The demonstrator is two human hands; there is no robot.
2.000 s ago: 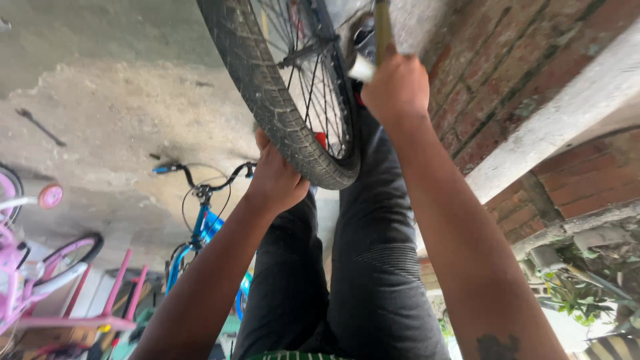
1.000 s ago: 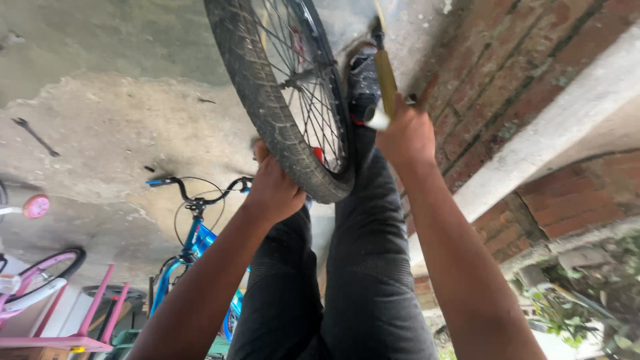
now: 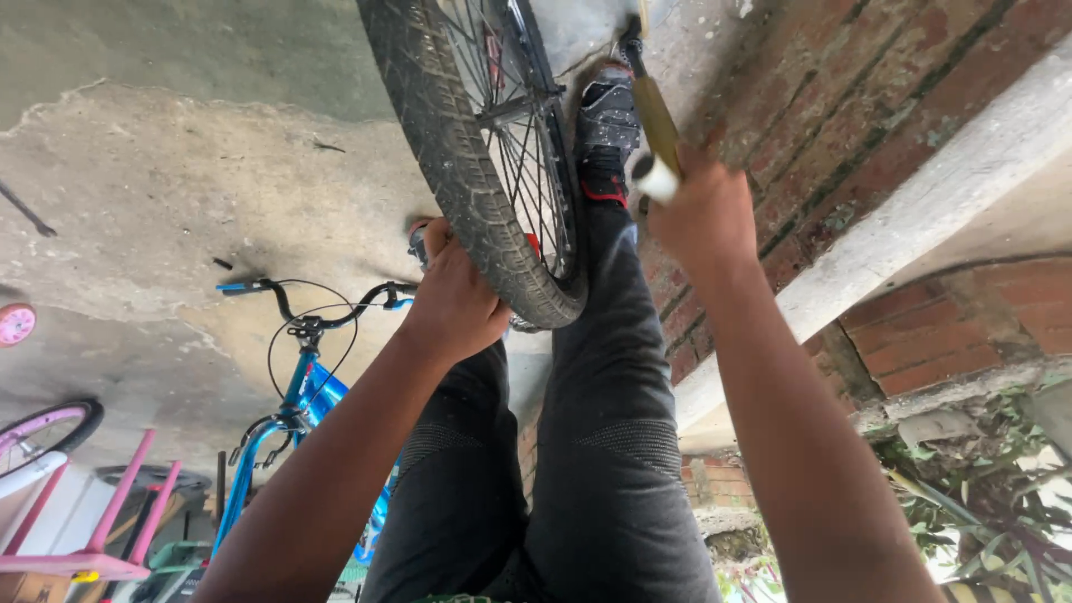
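A black bicycle wheel (image 3: 502,184) with a knobby tyre and dark spokes stands in front of my legs, its top cut off by the view's edge. My left hand (image 3: 461,293) grips the tyre's lower left side, with some fingers hidden behind it. To the right of the wheel, my right hand (image 3: 703,209) is closed around the end of an olive-coloured handle (image 3: 657,121), part of a tool or pump whose far end is unclear. A white cylindrical piece (image 3: 656,178) with a dark end sticks out beside that hand.
A blue bicycle frame (image 3: 297,385) with black handlebars is at lower left, near a pink wheel (image 3: 50,427) and a pink stool (image 3: 84,563). A wrench (image 3: 27,209) lies on the concrete floor. A brick wall (image 3: 837,109) runs along the right.
My left hand stays on the tyre. My right hand stays closed on the olive handle, which now tilts more to the left at its far end than two seconds ago.
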